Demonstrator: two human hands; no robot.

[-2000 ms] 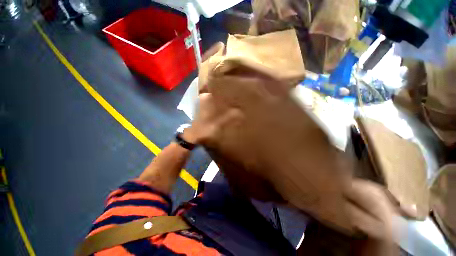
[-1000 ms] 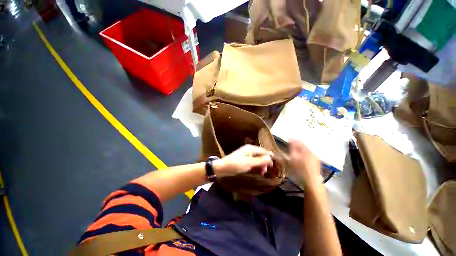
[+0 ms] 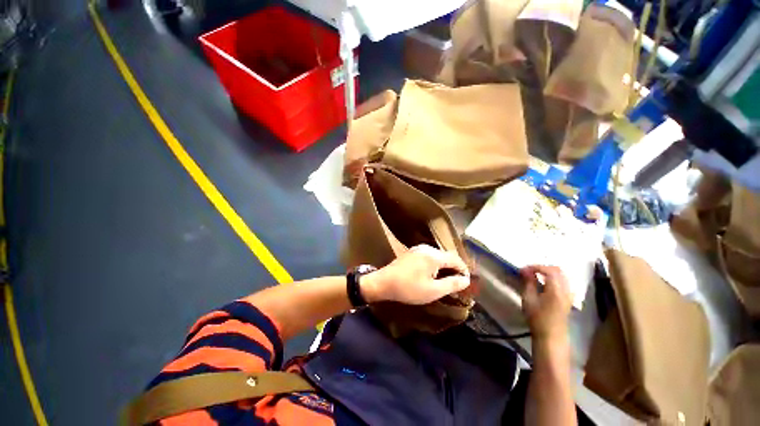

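Note:
A tan bag body (image 3: 371, 237) stands open in front of my apron, its opening facing up. My left hand (image 3: 421, 276) is closed on the bag's near right edge. My right hand (image 3: 543, 293) is off the bag, just right of it, at the near edge of a pale board (image 3: 521, 218). Its thumb and a finger are close together; whether something small is between them cannot be told. Small brassy fittings (image 3: 546, 223) lie scattered on the board.
Another tan bag (image 3: 458, 133) lies behind the open one. More tan bags (image 3: 654, 333) stand at the right. A blue machine (image 3: 596, 170) is at the back right. A red crate (image 3: 292, 104) is on the floor at the left, near a yellow floor line (image 3: 200, 179).
The bag was swung about in both hands, then set upright and open. Since one second ago my right hand has moved from near the bag's edge rightward to the board. My left hand stays on the bag.

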